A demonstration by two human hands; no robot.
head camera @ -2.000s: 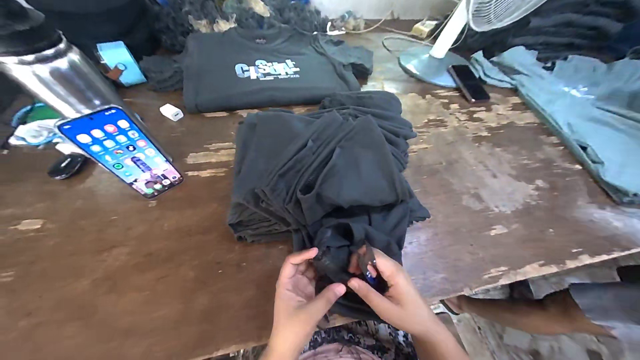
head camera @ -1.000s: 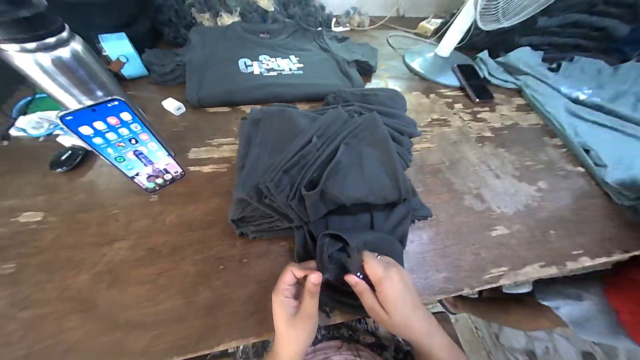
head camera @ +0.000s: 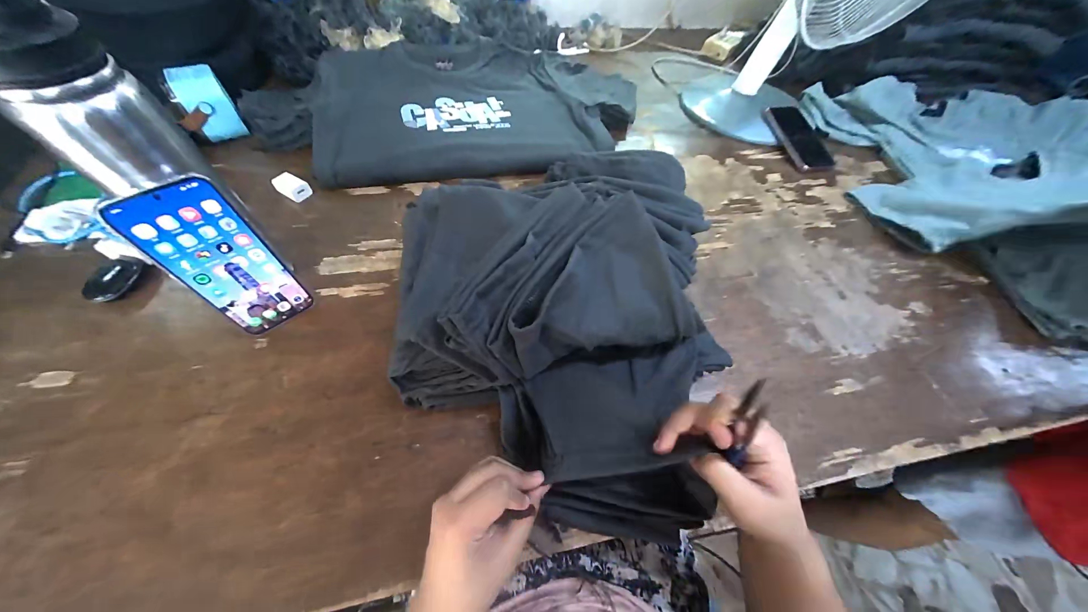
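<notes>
A pile of dark grey garments (head camera: pixel 544 280) lies on the worn wooden table. At its near end my left hand (head camera: pixel 489 510) pinches the left corner of a dark fabric edge (head camera: pixel 625 463). The same edge is pinched at the right by my right hand (head camera: pixel 748 467), which also has small thread snips (head camera: pixel 748 421) in its fingers, tips pointing up. Between the hands the edge is stretched nearly straight, with more dark cloth hanging below it over the table's front edge. A folded dark T-shirt (head camera: pixel 459 110) with a light print lies behind the pile.
At the left a smartphone (head camera: pixel 208 251) leans on a steel bottle (head camera: pixel 127 127), near a white charger plug (head camera: pixel 291 187) and a black object (head camera: pixel 115 279). A fan (head camera: pixel 735 106), a second phone (head camera: pixel 799 138) and light blue-green cloth (head camera: pixel 977 178) are at the back right.
My hands have moved apart. The fabric that was bunched and open between them is now drawn out nearly straight, and the snips show more clearly in my right hand.
</notes>
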